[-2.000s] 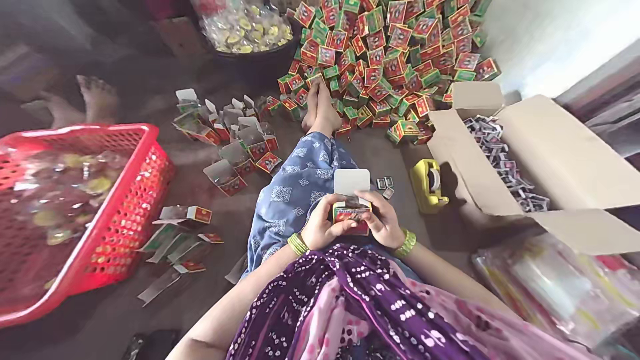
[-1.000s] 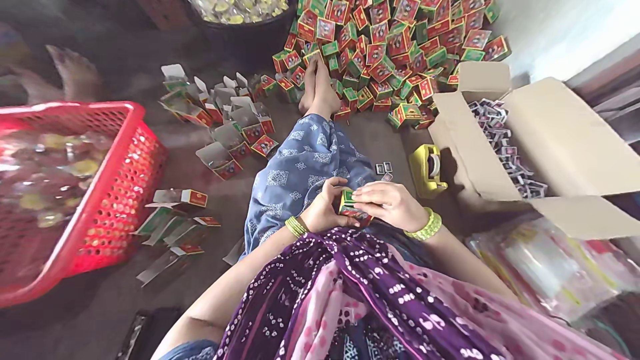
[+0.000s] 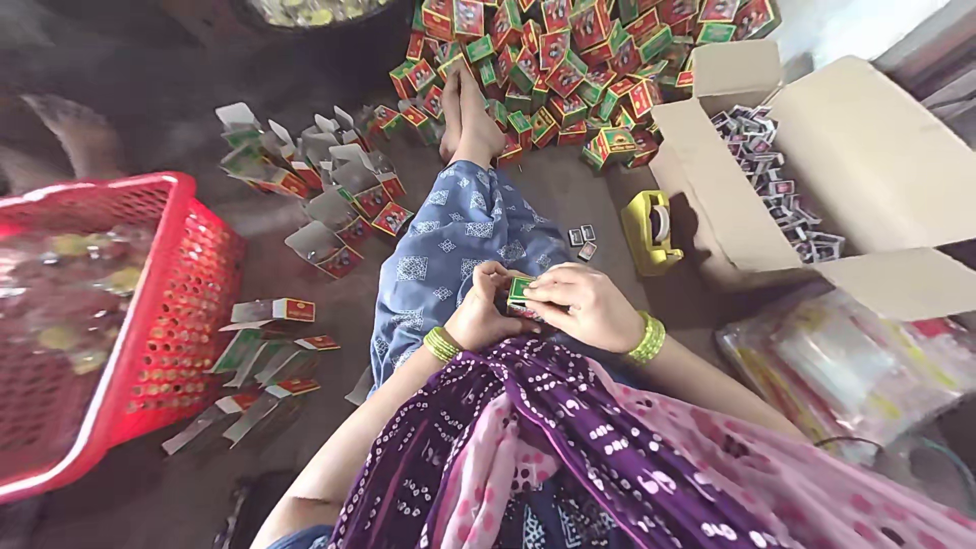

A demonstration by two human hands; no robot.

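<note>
Between both hands, above my lap, is a small green and red cardboard box with its top panel down. My left hand grips its left side, and my right hand has its fingers on the top and right side. Just beyond the right hand, a few small dark-framed pieces lie on the floor. A yellow tape dispenser with a roll stands to their right. Many closed boxes of the same colours are heaped past my feet.
Left of my legs stand open boxes and flattened ones, beside a red plastic basket of wrapped items. An open carton of small pieces and plastic packets lie right. Another person's foot shows upper left.
The box's pale flap stood up two seconds ago and is now folded down. My right hand has moved over the top of the box.
</note>
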